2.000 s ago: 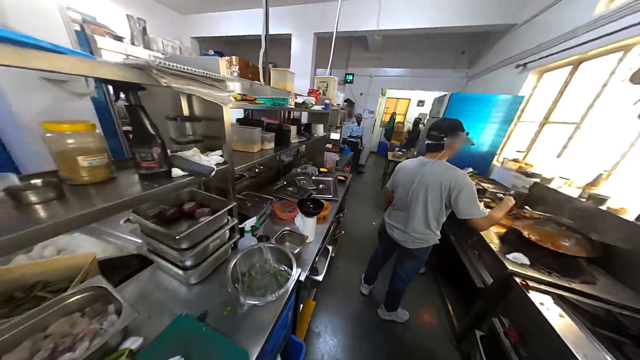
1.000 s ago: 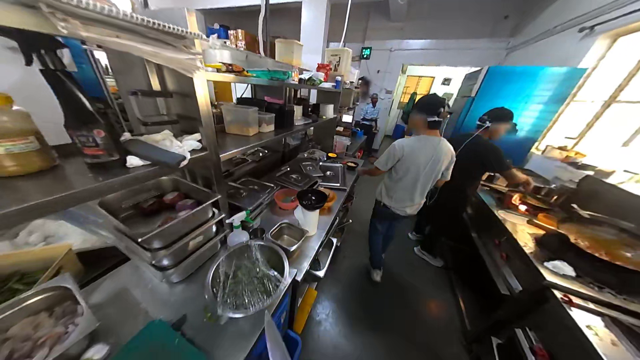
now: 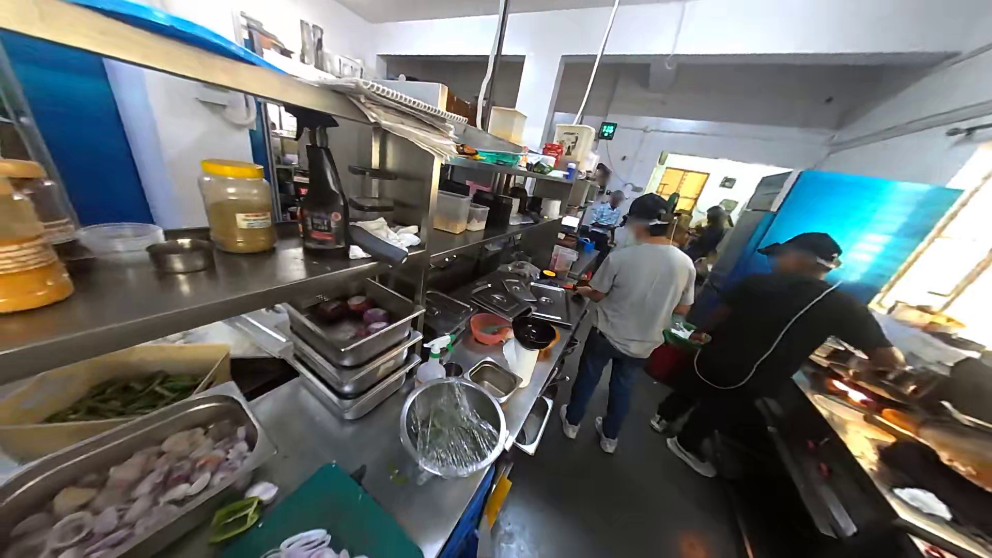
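Neither my left hand nor my right hand shows in the head view now. At the bottom lies a green cutting board (image 3: 333, 515) with sliced onion rings (image 3: 306, 545) on it. A cut piece of green pepper (image 3: 235, 519) touches the left side of the board area. To the left a steel pan holds cut onions (image 3: 132, 496). Beyond the board stands a steel bowl (image 3: 502, 422) with greens under plastic wrap. Stacked steel pans (image 3: 353, 380) hold whole red onions (image 3: 376, 316) at the top.
A steel shelf (image 3: 232, 283) with a yellow-lidded jar (image 3: 236, 208) and a black spray bottle (image 3: 323, 194) overhangs the left. One person in grey (image 3: 639, 298) stands in the aisle; another in black (image 3: 763, 333) works at the stove (image 3: 860, 411) on the right.
The person in grey has moved from the stove side to the left counter. The person in black, partly behind them a second ago, now stands apart at the stove. A blade seen near the bowl is gone from view.
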